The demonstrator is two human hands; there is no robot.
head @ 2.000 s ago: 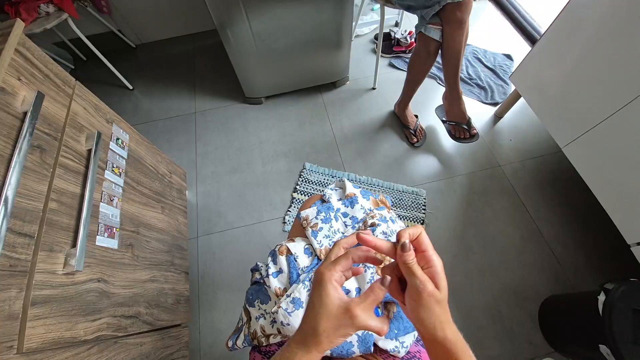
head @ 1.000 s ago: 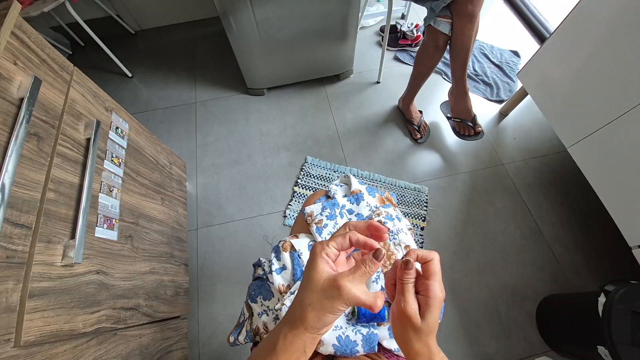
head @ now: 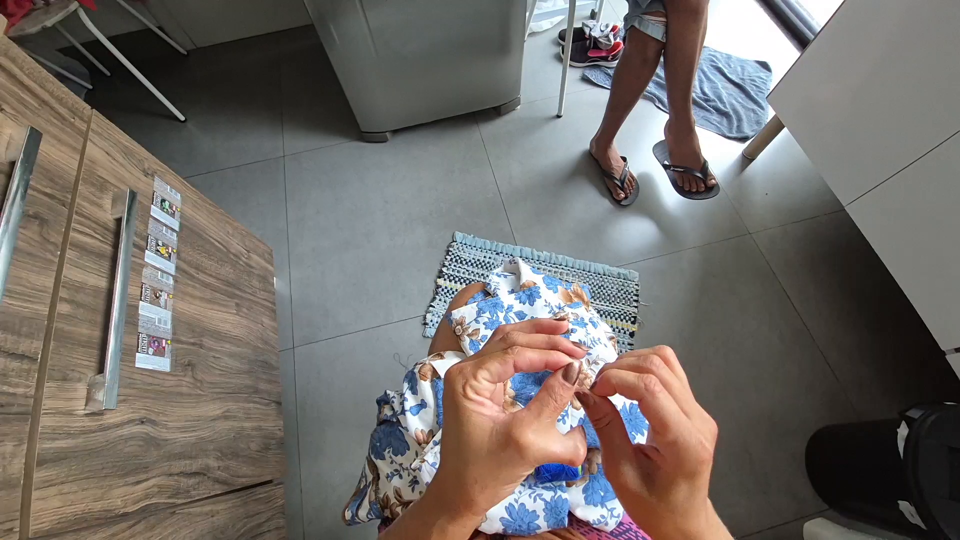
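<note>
White fabric with blue and brown flowers (head: 517,517) lies across my lap. Above it my left hand (head: 510,412) has its thumb and index fingertips pinched together, with the other fingers spread. My right hand (head: 660,427) pinches thumb against index fingertip just beside the left fingertips. Whatever is between the fingertips is too small to make out, perhaps a thread or needle. A bright blue item (head: 557,472), possibly a spool of thread, rests on the fabric between my wrists, partly hidden.
A woven rug (head: 626,289) lies below my knees. Wooden cabinet doors (head: 210,420) stand at left, a grey appliance (head: 427,67) ahead. Another person's feet in flip-flops (head: 686,169) are at upper right, near shoes (head: 592,52) and a blue towel (head: 720,90). A black bin (head: 855,457) stands lower right.
Both hands have shifted about over the fabric. One second ago the fingertips were farther apart; now they meet closely. The other person's feet stay in about the same place.
</note>
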